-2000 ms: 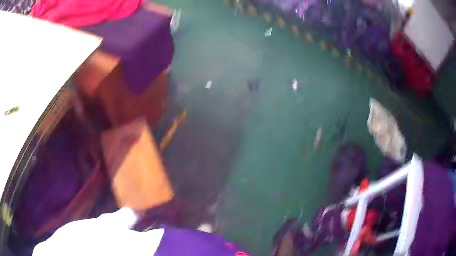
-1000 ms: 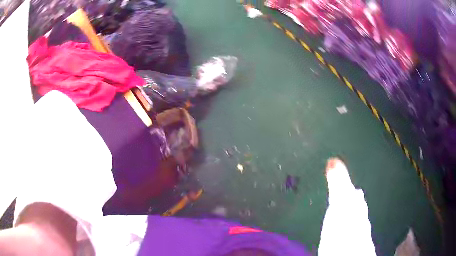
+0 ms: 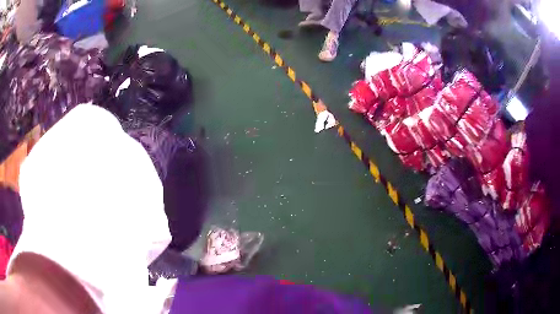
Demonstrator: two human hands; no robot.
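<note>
Neither of my hands is in view. My left arm, in an overexposed white sleeve (image 3: 92, 184), fills the lower left, and bare skin (image 3: 52, 285) shows below it, cut off by the edge. The purple vest (image 3: 258, 295) I wear shows at the bottom. A clear plastic bag with pale pinkish contents (image 3: 222, 248) lies on the green floor just in front. A glossy black bag (image 3: 153, 80) stands farther ahead on the left, with dark purple cloth (image 3: 184, 190) nearer me.
Tied red-and-white bundles (image 3: 442, 116) and purple bundles (image 3: 479, 211) lie on the right, beyond yellow-and-black floor tape (image 3: 393, 193). A white scrap (image 3: 324, 121) lies at the tape. A person's leg and shoe (image 3: 330, 46) show at the top. Dark patterned bundles (image 3: 49, 86) are at left.
The view has moved along the floor. The pink-red cloth and the white-clad leg seen at right have left their places in view. The red bundles and black bag now show clearly.
</note>
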